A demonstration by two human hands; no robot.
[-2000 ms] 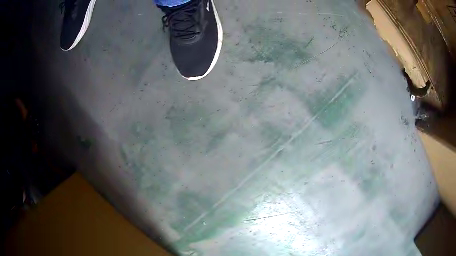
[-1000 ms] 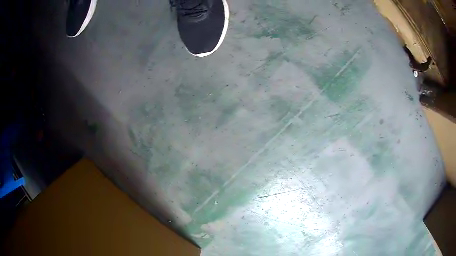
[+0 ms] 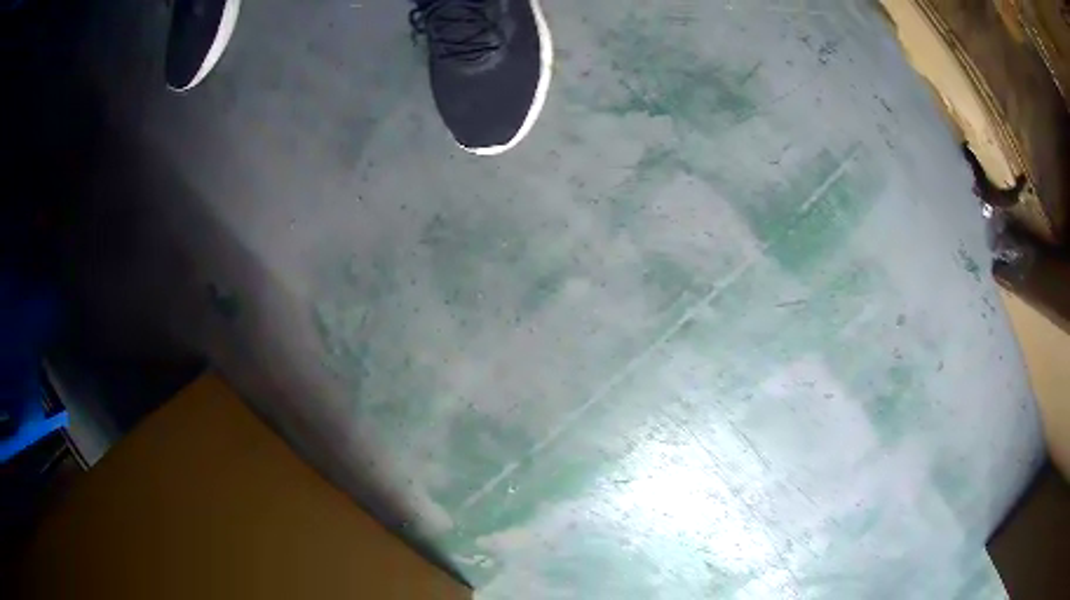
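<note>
No hand of mine can be made out in the head view. A brown carton fills the lower left, cut off by the bottom edge. Tan cardboard with a ragged edge stands along the upper right rim. A dark, blurred thing lies against the cardboard at the right edge; I cannot tell what it is. Another tan cardboard piece is below it.
Two dark shoes with white soles, one at the top centre and one at the top left, stand on the worn grey-green floor. A blue thing is at the dark left edge. Glare lies on the floor.
The view has shifted. The shoes sit a little further right than before, the carton at lower left shows more to the right, and the blue thing has come into view at left.
</note>
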